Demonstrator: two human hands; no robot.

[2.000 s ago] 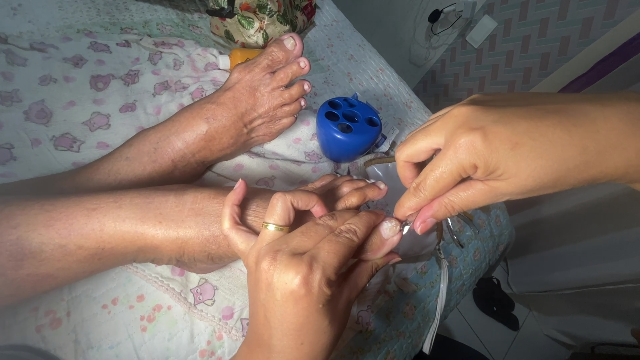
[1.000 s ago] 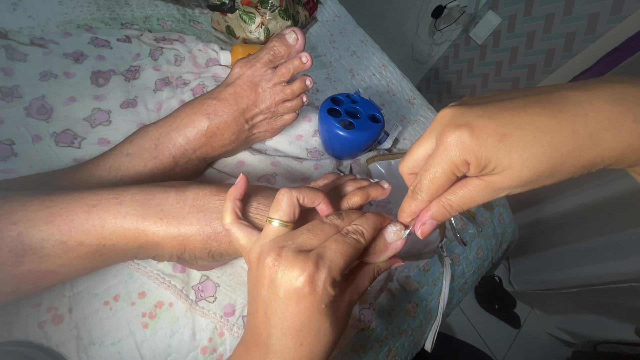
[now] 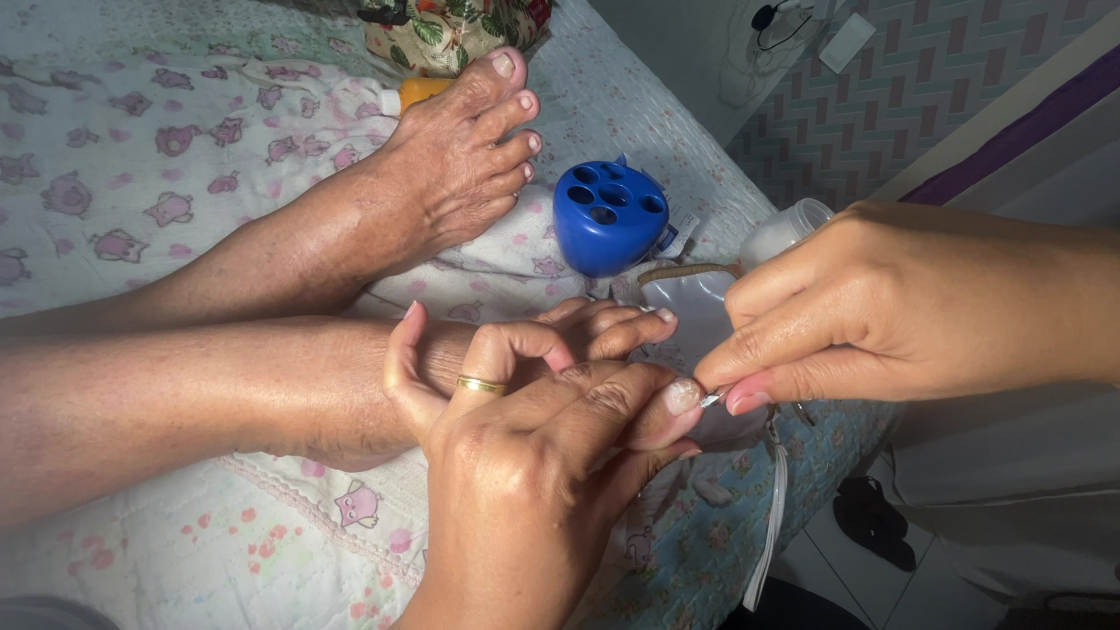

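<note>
My left hand (image 3: 534, 429), with a gold ring, grips the big toe (image 3: 665, 420) of another person's foot, its fingers over the top and the thumb below. My right hand (image 3: 814, 324) pinches a small metal tool (image 3: 710, 399), whose tip touches the edge of the big toenail (image 3: 682, 396); the rest of the tool is hidden in the fingers. The smaller toes (image 3: 626, 328) show just beyond my left hand. The person's other foot (image 3: 464, 157) rests on a cloth printed with pink animals (image 3: 175, 210).
A blue holder with round holes (image 3: 610, 219) stands past the toes. Near it lie a clear plastic pouch (image 3: 691, 302) and a translucent container (image 3: 785, 229). Behind the other foot are an orange bottle (image 3: 424, 90) and a leaf-print bag (image 3: 437, 35). Black footwear (image 3: 873, 522) lies on the floor.
The translucent container now shows behind my right hand. Both hands keep nearly the same places at the big toe.
</note>
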